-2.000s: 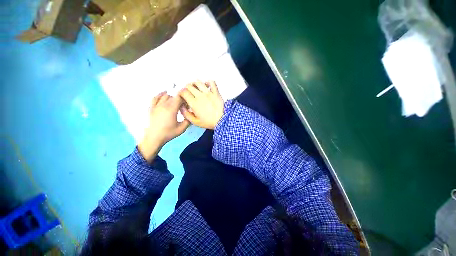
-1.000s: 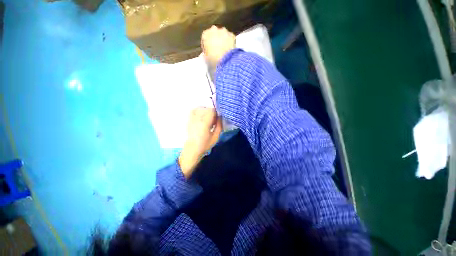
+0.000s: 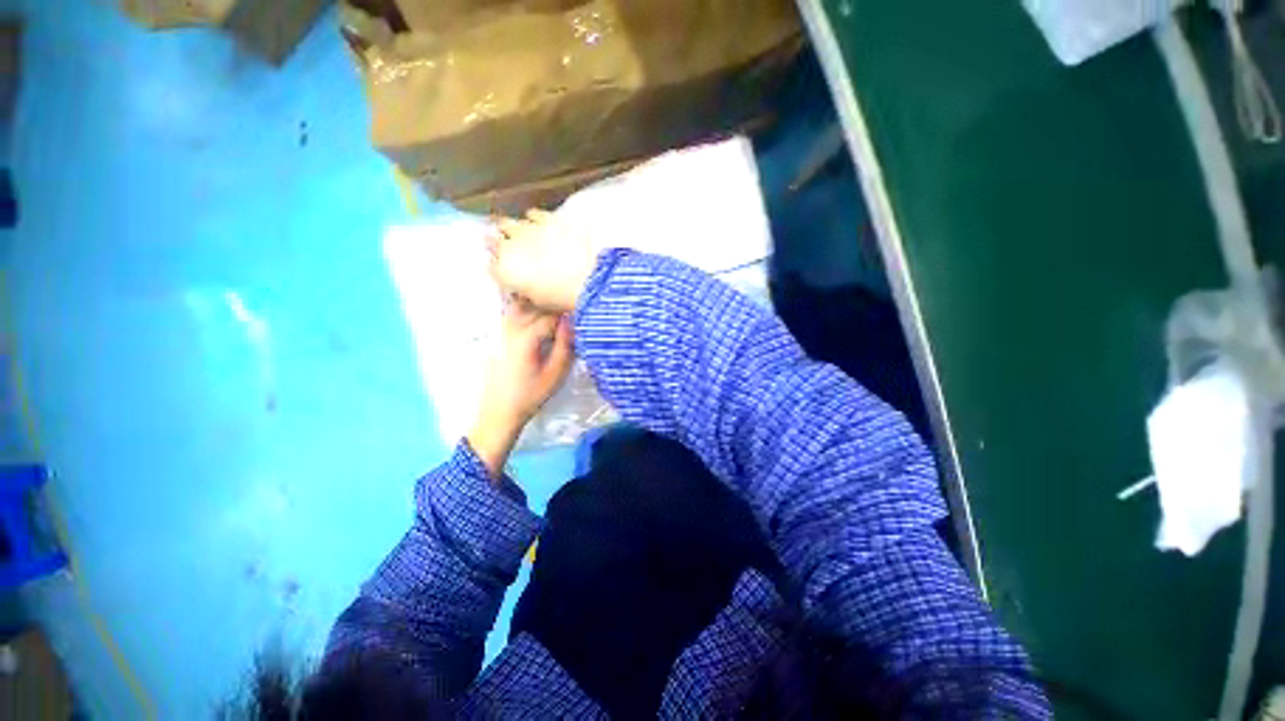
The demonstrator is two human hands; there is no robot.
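Observation:
A large white bundle [image 3: 662, 211] lies at lap level in front of me, washed out by glare. Crinkled clear film [image 3: 575, 417] shows at its near edge, and a thin dark line crosses its right part. My right hand [image 3: 543, 265] is on the bundle's middle with bent fingers. My left hand [image 3: 524, 359] is just below it, close against it, with curled fingers. Glare and overlap hide whether the fingers pinch the film or something thin.
A brown carton [image 3: 522, 92] stands beyond the bundle. The green belt [image 3: 986, 282] with its pale edge runs along the right. On it lie a white pile [image 3: 1201, 458] with clear film, a pale strip [image 3: 1205, 155] and a looped cord [image 3: 1251, 85]. A blue stool [image 3: 26, 524] is at the left edge.
My right hand was stretched to the bundle's far side and has come back beside my left hand. Earlier still, both hands were also together. The view has shifted.

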